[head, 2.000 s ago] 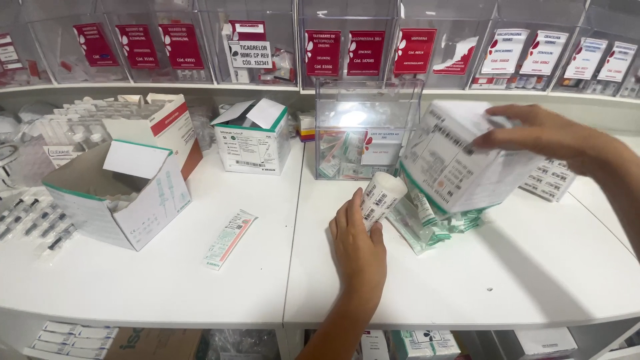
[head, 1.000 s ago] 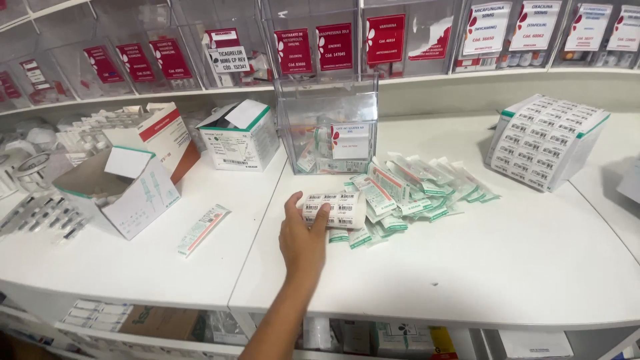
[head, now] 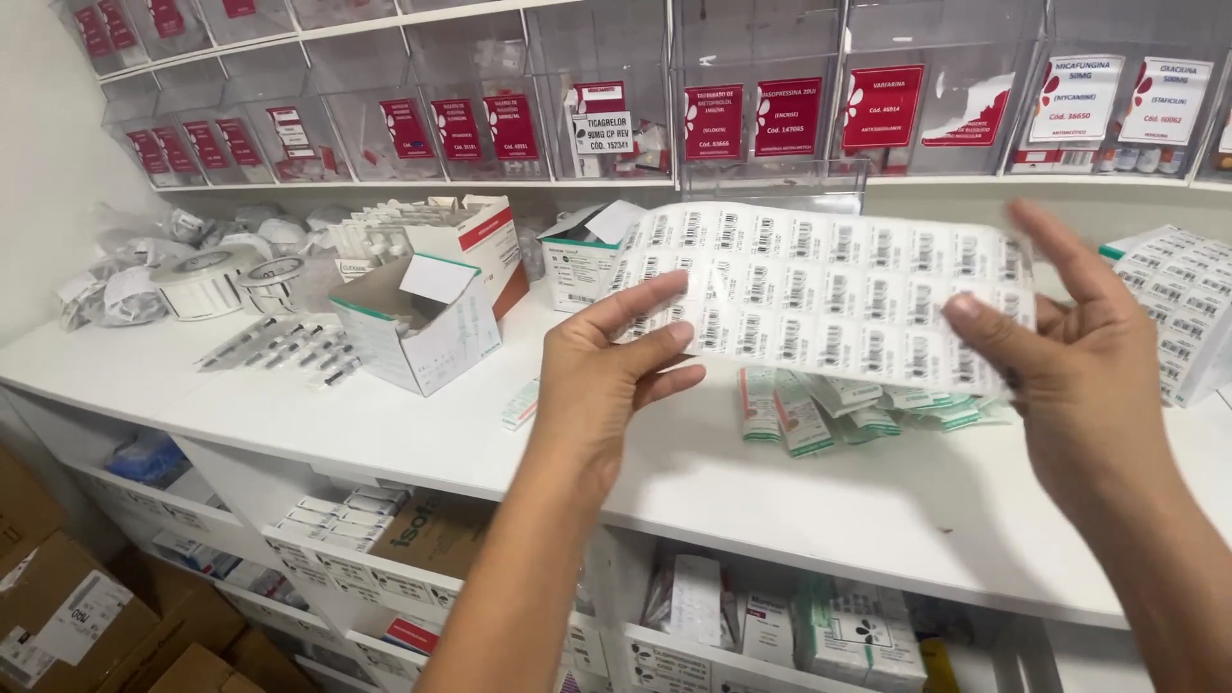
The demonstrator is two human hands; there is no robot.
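A strip of white barcode labels [head: 833, 294] is stretched out in the air between my two hands. My left hand [head: 616, 371] pinches its left end between thumb and fingers. At the right end, the thumb of my right hand [head: 1078, 327] lies over the front and the index finger points up, slightly blurred. Below and behind the strip lies a pile of small green-and-white packets [head: 808, 414] on the white counter. A single packet [head: 521, 404] lies partly behind my left forearm. The box covered in barcode labels [head: 1174, 308] stands at the right edge.
Open cartons [head: 423, 332] and a white box with green trim [head: 577, 260] stand at the left and back, with syringes [head: 289, 346] and label rolls [head: 204, 281] beside them. Clear bins [head: 760, 115] line the wall. Shelves with boxes [head: 861, 626] sit under the counter edge.
The label-covered box went from my right hand to the counter at right. The labels, earlier a roll under my left hand, are now lifted and spread out, with my right hand back in view.
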